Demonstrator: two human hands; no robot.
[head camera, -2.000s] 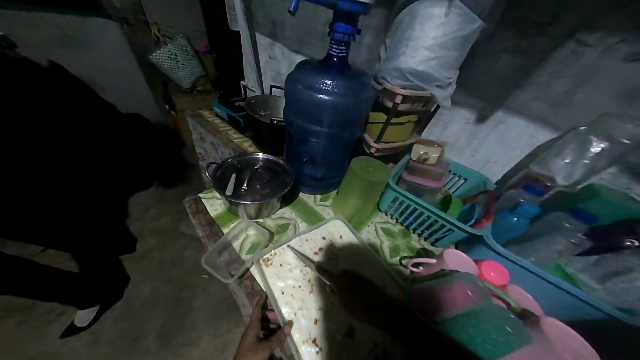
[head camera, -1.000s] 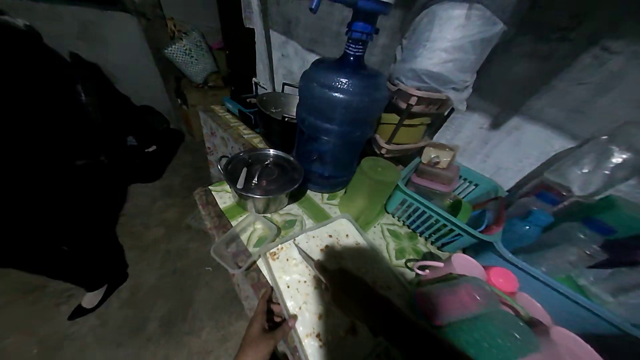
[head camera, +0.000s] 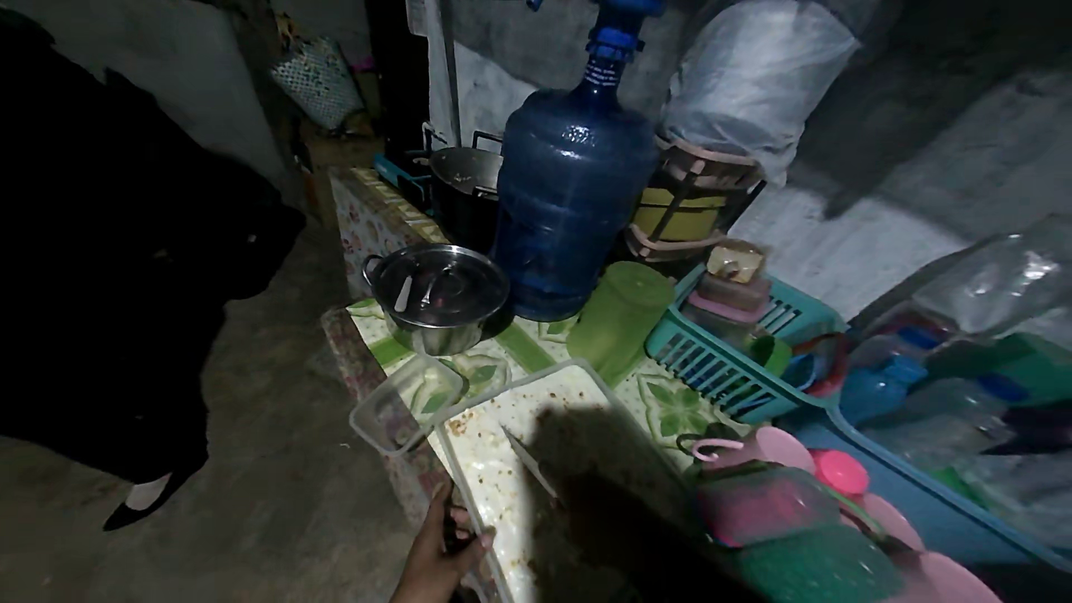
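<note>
A rectangular clear plastic tray (head camera: 586, 378) of white, creamy food with brown crumbs lies at the table's near edge. My left hand (head camera: 444, 548) grips the tray's left rim, thumb over the edge. Above the food, my right hand (head camera: 586, 511) is a dark shape in deep shadow, with a thin pale blade, seemingly a knife (head camera: 529, 461), reaching out from it over the white surface. Its fingers cannot be made out. An empty-looking clear plastic container (head camera: 381, 419) sits against the tray's upper left corner.
Behind the tray stand a lidded steel pot (head camera: 440, 293), a blue water jug (head camera: 574, 193) and a green plastic pitcher (head camera: 624, 314). At right are a teal basket (head camera: 712, 377), pink mugs (head camera: 775, 452) and a blue bin (head camera: 921, 494) of bottles. A person in dark clothing (head camera: 109, 276) is at left.
</note>
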